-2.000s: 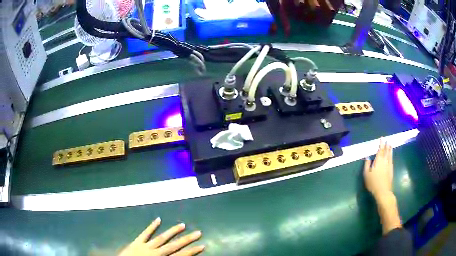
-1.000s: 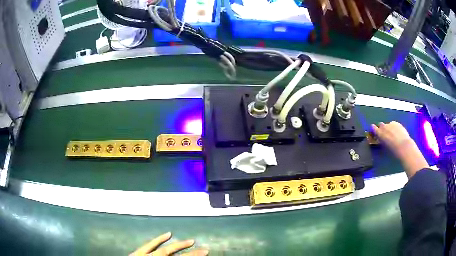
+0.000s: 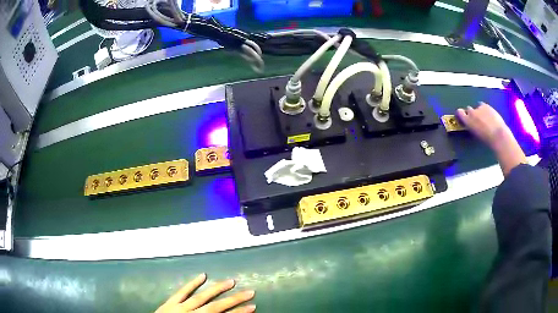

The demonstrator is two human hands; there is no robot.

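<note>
My right hand (image 3: 486, 125) is at the right end of the black UV lamp housing (image 3: 361, 162), with its fingers at a gold fixture plate (image 3: 451, 123) that sticks out from under the housing. The fingers cover part of this plate; whether they grip it is hard to tell. My left hand (image 3: 208, 298) is at the bottom edge, partly cut off, fingers spread, empty. A gold plate with six holes (image 3: 137, 178) lies on the belt at the left. Another gold plate (image 3: 211, 159) is partly under the housing's left end. Stacked gold plates (image 3: 366, 201) rest against the housing's front.
The green conveyor belt (image 3: 134, 143) runs between silver rails (image 3: 141, 239). Crumpled tissue (image 3: 296, 167) and looped cables (image 3: 352, 73) are on the housing. A pale cabinet (image 3: 27, 58) stands at left, blue bins (image 3: 303, 8) behind. Violet light glows at both sides.
My right hand has moved from the front rail to the plate at the housing's right end. The left belt plates have shifted right, one further under the housing. The camera view has shifted.
</note>
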